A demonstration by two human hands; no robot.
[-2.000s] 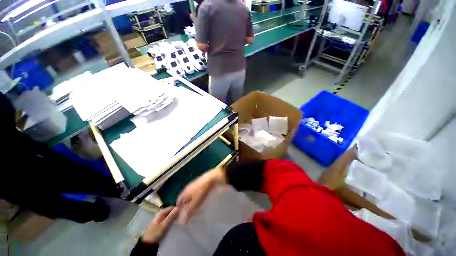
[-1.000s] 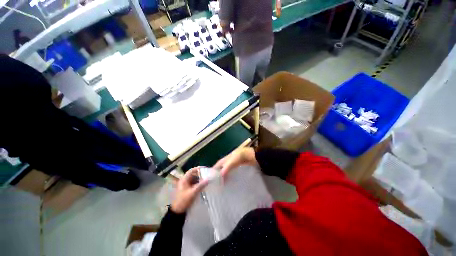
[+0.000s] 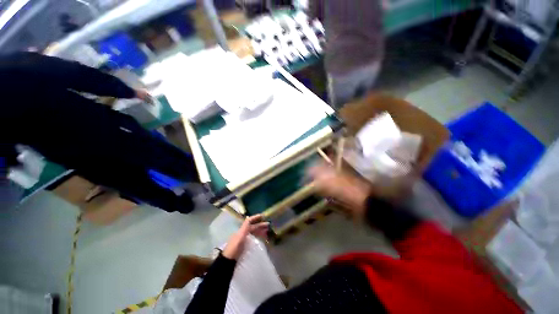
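Observation:
My left hand (image 3: 247,236) is at the lower centre, its fingers closed on the upper end of an air-column bag (image 3: 252,276). The ribbed white bag hangs at my waist. My right hand (image 3: 336,185) is blurred and apart from the bag, between the trolley and an open corrugated carton (image 3: 432,126). Blur hides whether it holds anything. White bags (image 3: 383,144) show in the carton, one standing up above the others.
The trolley (image 3: 288,164) carries white sheets (image 3: 263,138). A blue tote (image 3: 512,141) with white pieces stands right of the carton. More bags (image 3: 518,245) lie at the right edge. A smaller carton (image 3: 184,270) is lower left. A person in dark clothes (image 3: 73,122) stands left, another (image 3: 353,46) behind the trolley.
My right hand has left the bag and moved right towards the carton. My left hand still holds the bag. The view has shifted, and the left person's arm now reaches towards the bench.

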